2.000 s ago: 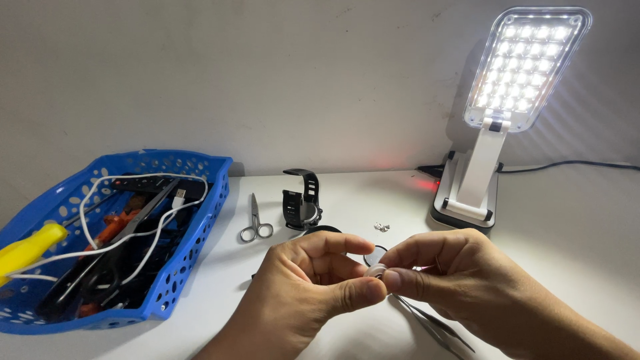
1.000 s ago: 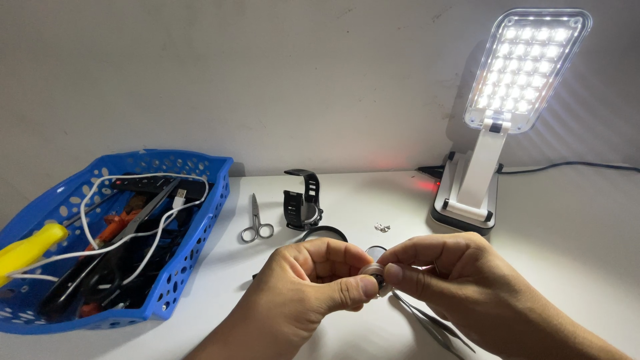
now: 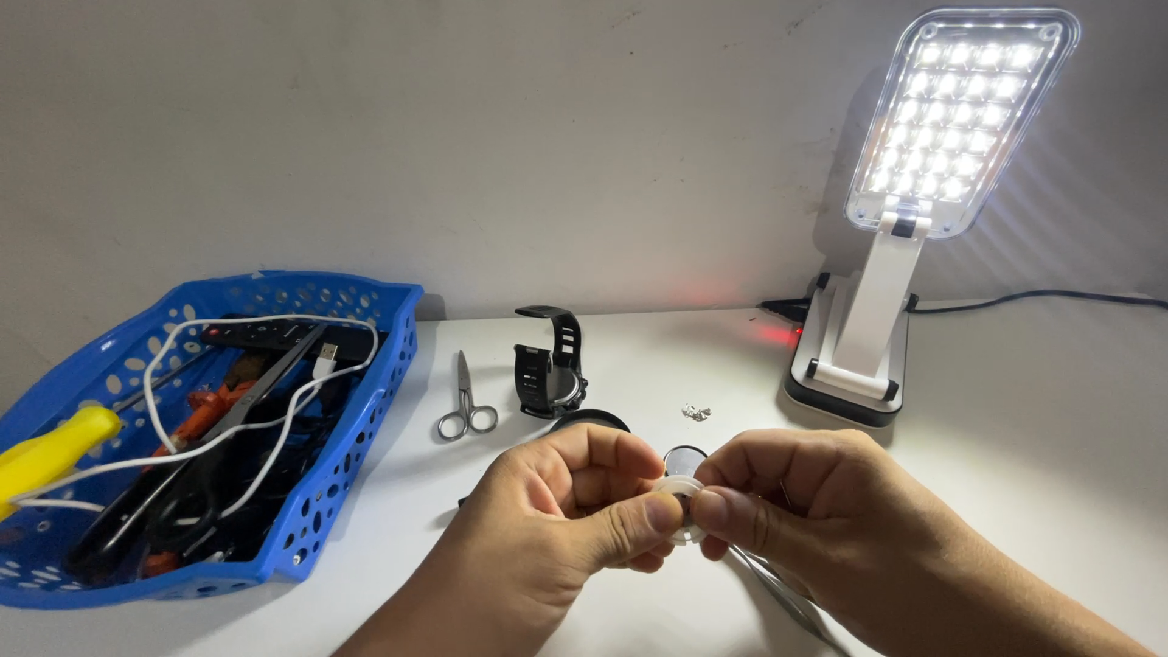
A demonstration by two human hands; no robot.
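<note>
Between my two hands is a small round watch part with a white plastic ring (image 3: 680, 486), pinched from both sides by fingertips and thumbs. My left hand (image 3: 584, 516) grips its left edge and my right hand (image 3: 803, 506) its right edge. Fingers cover much of it. Just behind it lies a round disc (image 3: 684, 460) with a dark rim. Metal tweezers (image 3: 777, 589) lie partly under my right hand. A black round object (image 3: 591, 419) shows behind my left hand. Farther back stands a black-strapped wristwatch (image 3: 550, 374), with small scissors (image 3: 465, 406) to its left.
A blue plastic basket (image 3: 342, 470) at left holds a yellow-handled tool (image 3: 59, 447), a white USB cable (image 3: 274, 424), a remote control (image 3: 274, 336) and other tools. Tiny shiny pieces (image 3: 696, 412) lie mid-table. A lit LED lamp (image 3: 867, 310) stands back right, near the wall.
The small part has been turned between my fingers; its white ring now shows more fully, where a dark, shiny side showed one second ago. Both hands stay in about the same place.
</note>
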